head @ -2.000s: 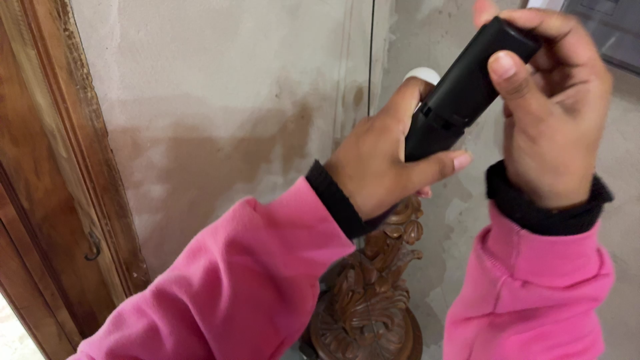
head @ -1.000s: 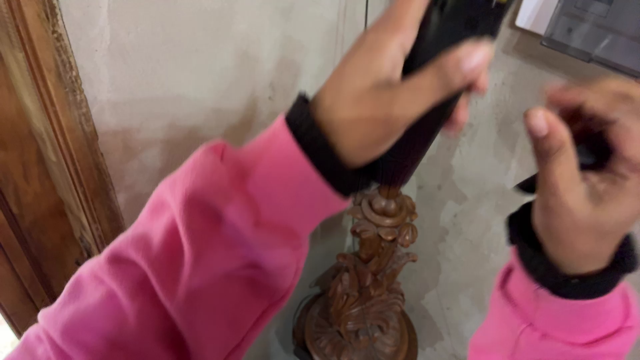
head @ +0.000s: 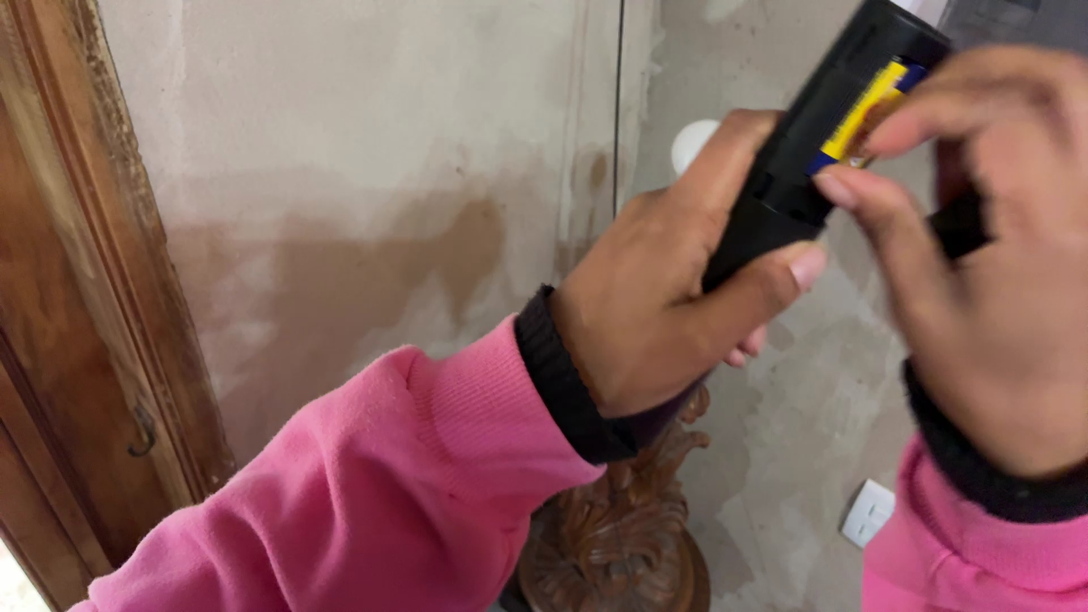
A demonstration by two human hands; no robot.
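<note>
My left hand is closed around a black handheld device, tilted with its top toward the upper right. A yellow and blue battery lies in the open compartment on its side. The thumb and index finger of my right hand touch or nearly touch the battery. A black piece, seemingly the battery cover, is held against my right palm, mostly hidden by the fingers. A white round part shows behind my left hand; what it belongs to is hidden.
Below the hands stands a carved wooden pedestal. At the left is a wooden door frame with a small metal hook. A stained plaster wall rises behind, with a white wall socket at the lower right.
The black cover has come off the device and moved into my right hand. The battery compartment now shows. My right hand, apart from the device one second ago, has returned to it.
</note>
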